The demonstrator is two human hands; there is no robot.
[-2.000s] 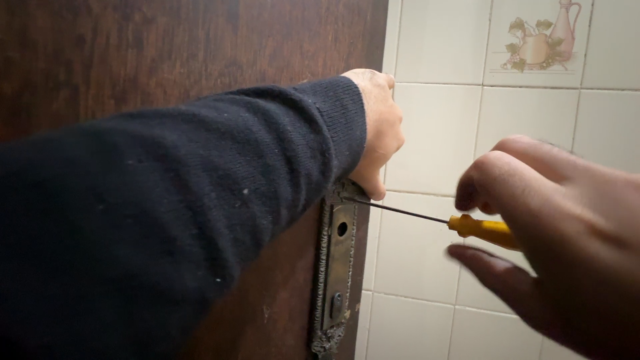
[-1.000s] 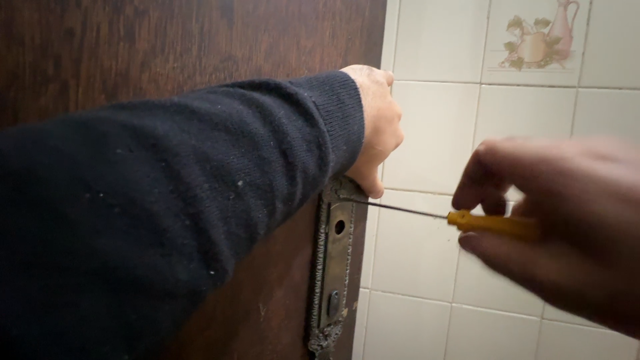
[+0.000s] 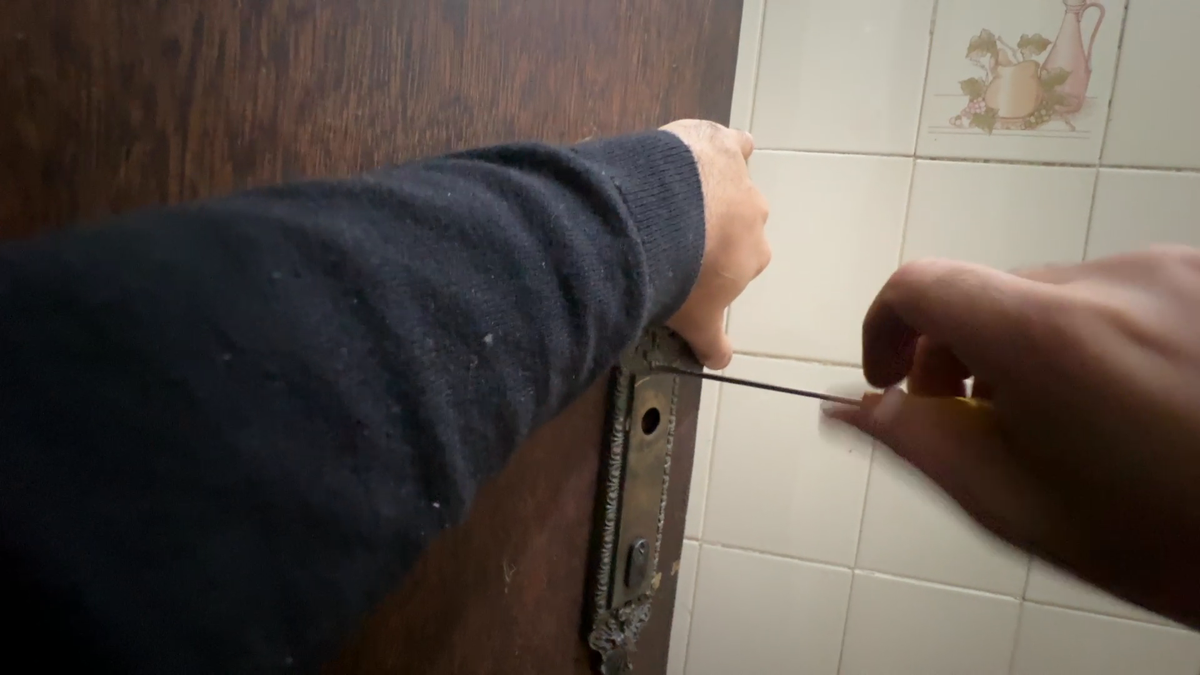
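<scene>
My right hand point(image 3: 1022, 366) holds a screwdriver point(image 3: 778, 386) with a yellow handle, mostly hidden by the fingers. Its thin shaft runs left to the upper end of an ornate metal door plate point(image 3: 637, 497); the tip's exact seat is too small to tell. The plate has a round hole and, lower down, a small dark metal fitting. My left hand point(image 3: 727, 225), in a dark knit sleeve, rests at the door's edge just above the plate, its thumb near the shaft. Its other fingers are hidden behind the edge.
The dark wooden door point(image 3: 394, 75) fills the left side. Beyond its edge stands a wall of cream tiles point(image 3: 825, 234), one of them a decorated tile point(image 3: 1017, 84) with a jug and fruit. My left forearm crosses in front of the door.
My right hand's fingers have shifted on the yellow handle and now cover most of it. The left hand and the shaft's contact at the plate look much the same.
</scene>
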